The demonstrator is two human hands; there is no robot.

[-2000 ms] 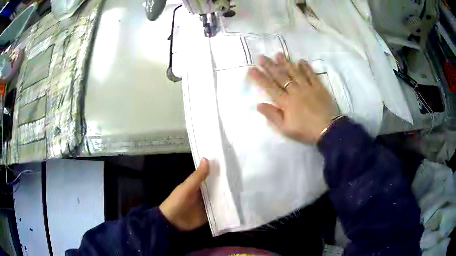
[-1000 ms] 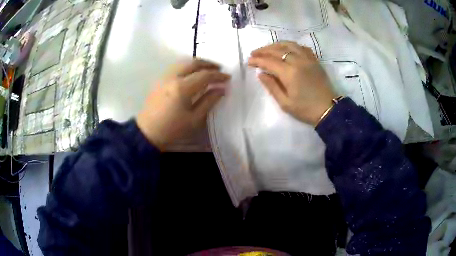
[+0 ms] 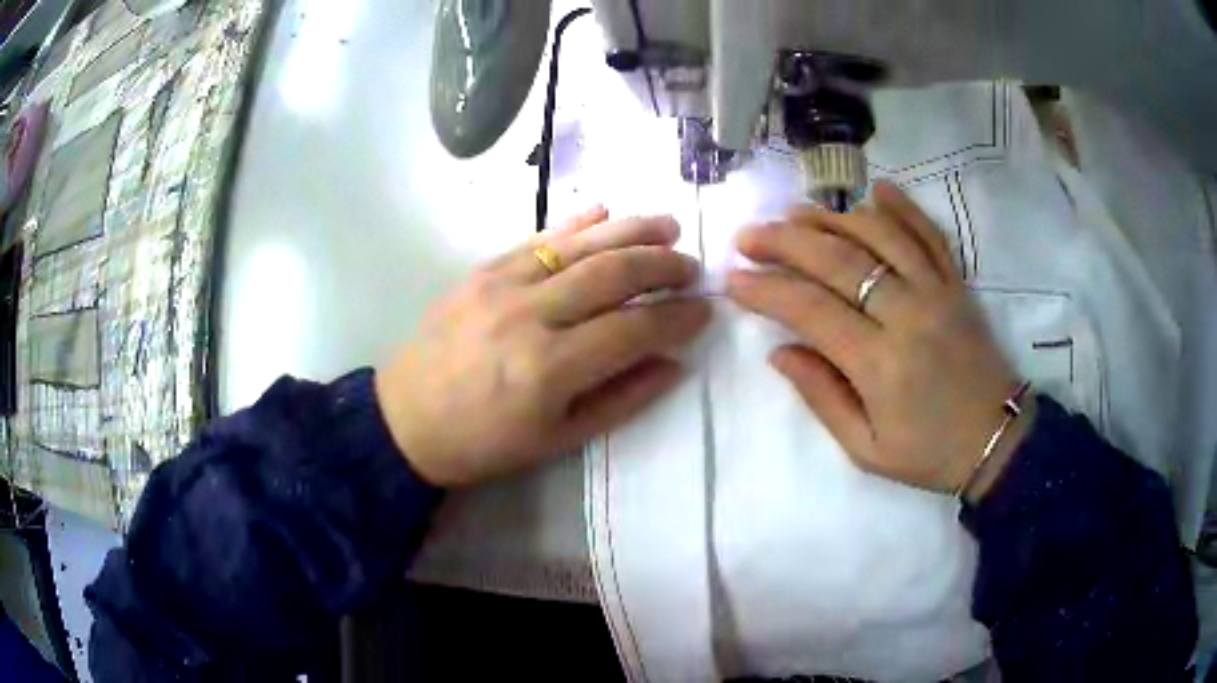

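The white garment piece point(image 3: 841, 534) lies on the machine bed and runs up under the sewing head, with a lengthwise seam fold and dark stitch lines. The presser foot point(image 3: 703, 154) stands on the cloth under the head, in bright light. My left hand point(image 3: 547, 340) lies flat on the cloth left of the seam, fingers pointing right. My right hand point(image 3: 888, 334) lies flat right of the seam, fingers spread, below the ribbed cream tension dial point(image 3: 836, 171). Both hands press the cloth from above; neither grips it. The needle tip is hard to make out in the glare.
A plaid cloth point(image 3: 114, 267) covers the table's left side. A grey-green oblong lamp point(image 3: 489, 74) hangs left of the head. The pale machine bed point(image 3: 334, 240) has its front edge below my left hand. More white cloth point(image 3: 1134, 227) lies at right.
My left hand has moved from the garment's lower edge up onto the cloth beside the seam. The view has come closer to the sewing head, and the lower end of the garment has left the picture.
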